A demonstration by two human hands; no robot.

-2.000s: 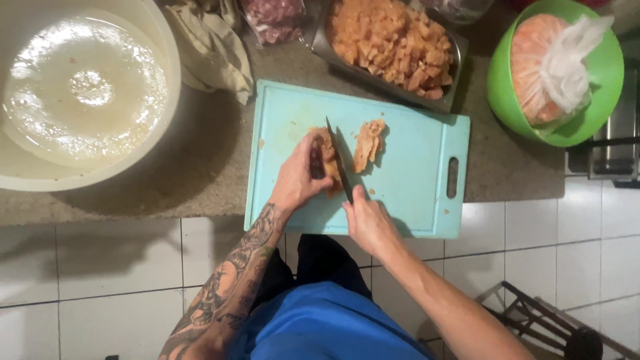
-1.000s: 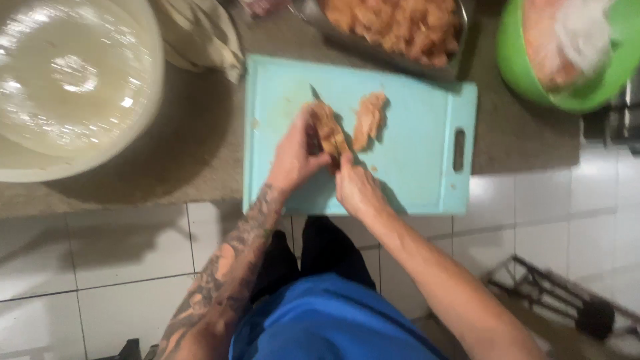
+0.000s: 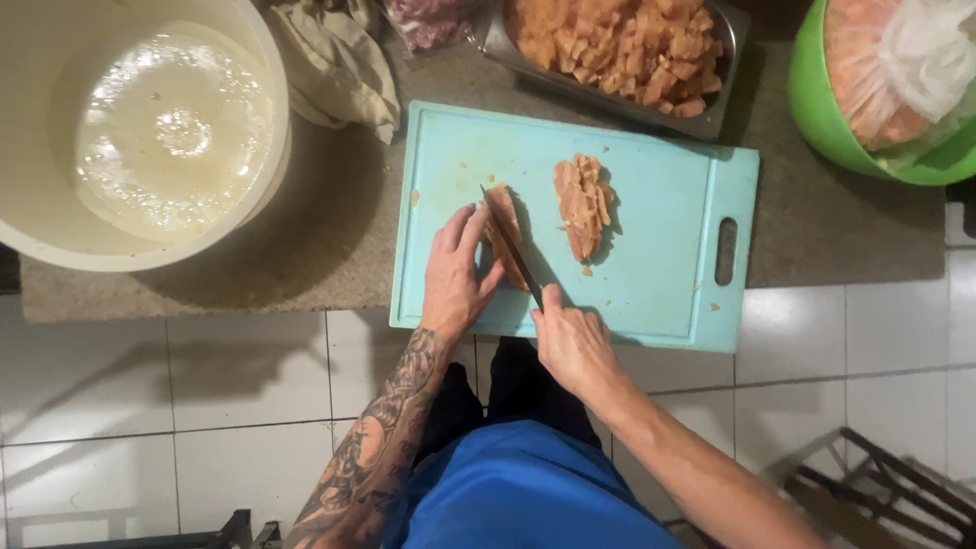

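My right hand (image 3: 572, 335) grips the handle of a kitchen knife (image 3: 512, 248), whose dark blade lies slanted along a strip of raw meat (image 3: 505, 217). With spread, bent fingers, my left hand (image 3: 461, 267) steadies that strip from its left side. Both are over a light-blue plastic cutting board (image 3: 648, 290) with a handle slot at its right end. Right of the knife, apart from it, rests a second portion of raw meat (image 3: 583, 206), cut into thin slices lying together. Small scraps dot the board.
Behind the board stands a metal pan (image 3: 728, 84) of diced raw meat. A large white tub (image 3: 271, 152) with cloudy liquid is at the left, beside a crumpled cloth (image 3: 339, 69) and bagged meat (image 3: 431, 23). A green bowl (image 3: 808, 99) holds a plastic bag at the right.
The knife, mostly hidden one second ago, now shows along the strip's right side. My right hand has drawn back toward the board's near edge. The view has shifted.
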